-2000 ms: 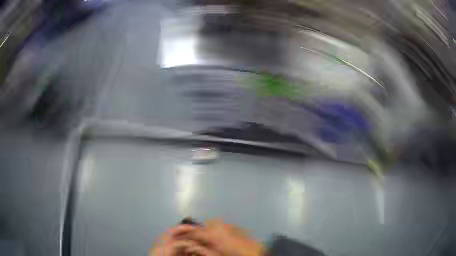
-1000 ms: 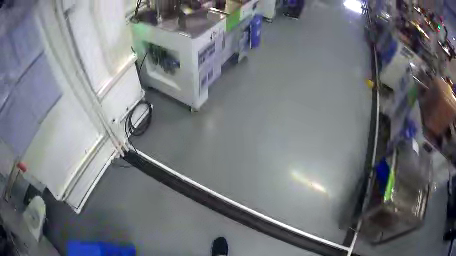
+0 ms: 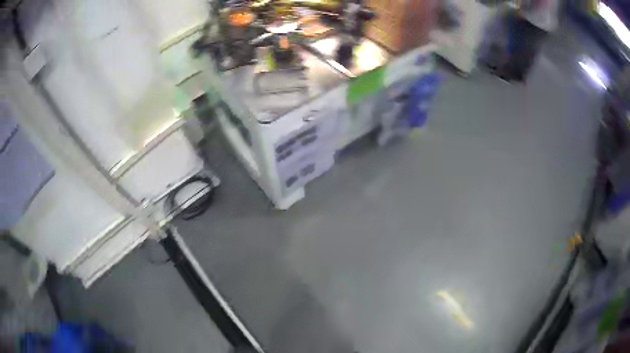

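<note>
Neither of my hands is in the picture. Nearest in front of me is a white machine table (image 3: 304, 148) at the upper middle, with paper sheets on its front. Its shiny metal top (image 3: 280, 86) carries blurred brass-gold and dark machine parts (image 3: 297, 24). A green patch (image 3: 366, 85) is on its front edge. A brown box-like thing (image 3: 403, 22) stands behind at the right. The frame is too blurred to tell single tubes.
A white wall or cabinet (image 3: 76, 131) stands at the left, with a coiled black cable (image 3: 191, 198) at its foot. A dark floor strip (image 3: 207, 296) runs across the grey floor (image 3: 387, 241). Something blue (image 3: 69, 339) lies at the lower left. Blurred equipment (image 3: 615, 255) is at the right edge.
The view has come closer to the machine table, which appears larger and lower. The foot at the bottom has left the picture. My hands, blurred at the bottom two seconds ago, are out of view.
</note>
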